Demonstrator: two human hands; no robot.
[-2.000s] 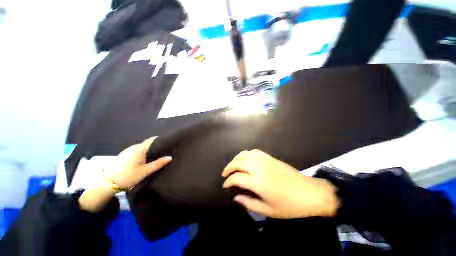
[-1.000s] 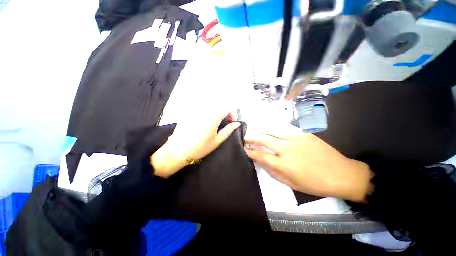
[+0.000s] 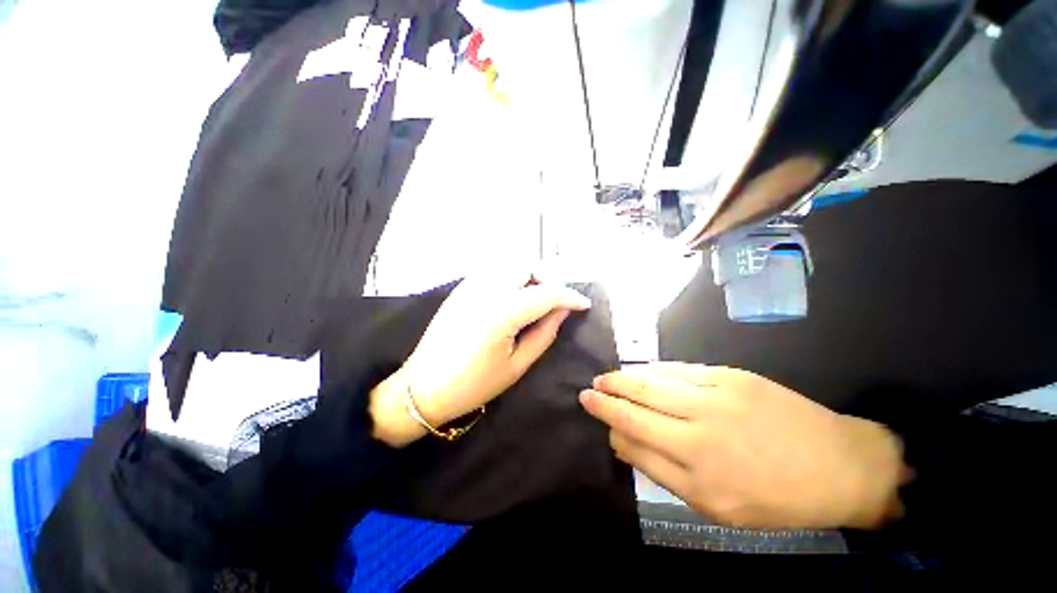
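A dark cut panel [image 3: 510, 452] lies at the front of the machine table, its upper right corner just below the bright needle area. My left hand [image 3: 469, 348], with a bracelet at the wrist, holds the panel near that corner between thumb and fingers. My right hand [image 3: 748, 446] is lower and to the right, its fingertips on the panel's right edge. The presser foot [image 3: 632, 209] is partly lost in glare. A clear attachment [image 3: 763, 278] is right of it.
A dark panel stack [image 3: 272, 197] with white pieces [image 3: 377, 58] is on the left. Another dark panel [image 3: 881, 301] is on the right. Red and yellow scissor handles [image 3: 481, 64], the machine head [image 3: 835, 104], a measuring tape [image 3: 742, 537] and blue crates [image 3: 406, 550] show.
The panel is turned and laid below the needle area, and its pinched edge now looks flatter. My right hand has moved down along its edge. The view has shifted, with the machine head nearer.
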